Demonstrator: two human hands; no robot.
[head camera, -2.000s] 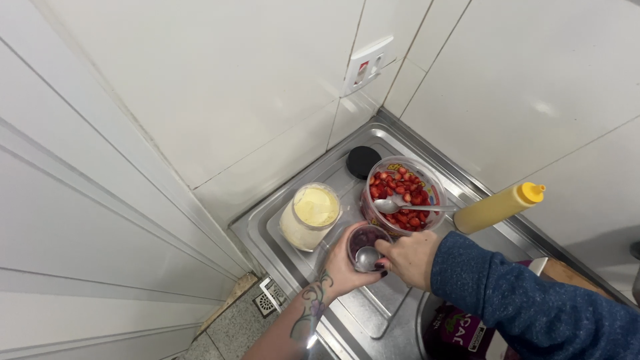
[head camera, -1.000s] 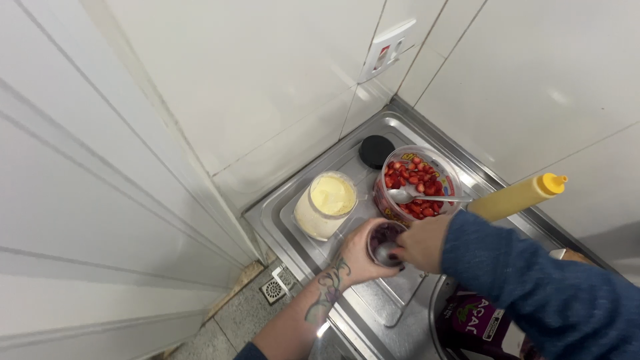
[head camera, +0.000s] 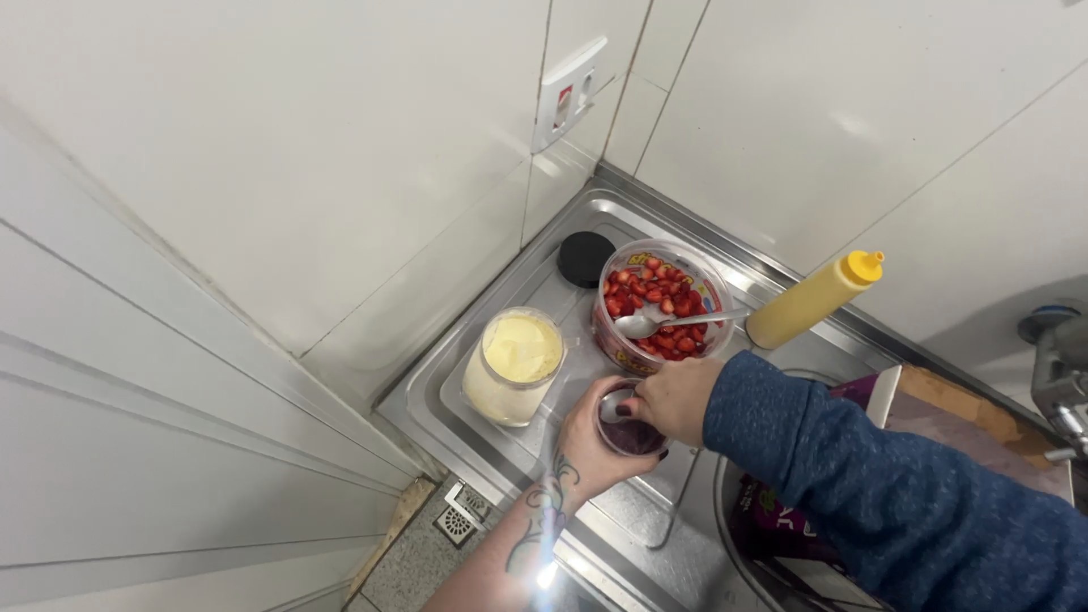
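Observation:
My left hand (head camera: 595, 442) is wrapped around a small clear cup (head camera: 633, 438) with dark purple contents. Pinched in my right hand (head camera: 676, 399) is a metal spoon (head camera: 610, 406), its bowl inside the cup. Just behind stands a round clear tub (head camera: 608, 336) of cut strawberries (head camera: 654, 293), with another metal spoon (head camera: 705, 318) lying across them. A clear jar (head camera: 508, 395) with pale yellow powder is left of the cup. Beyond it rests a black round lid (head camera: 586, 258). A squeeze bottle (head camera: 803, 306) with a yellow cap stands right of the tub.
Everything stands on a stainless steel sink top (head camera: 433, 382) against tiled walls. At the lower right, a purple printed carton (head camera: 782, 518) sits in the sink basin, below a metal faucet (head camera: 1058, 382). A wall socket plate (head camera: 571, 93) is above; a floor drain (head camera: 459, 518) lies below.
The spoon in my right hand has shifted within the cup, its bowl now toward the cup's far side. My left hand still holds the cup.

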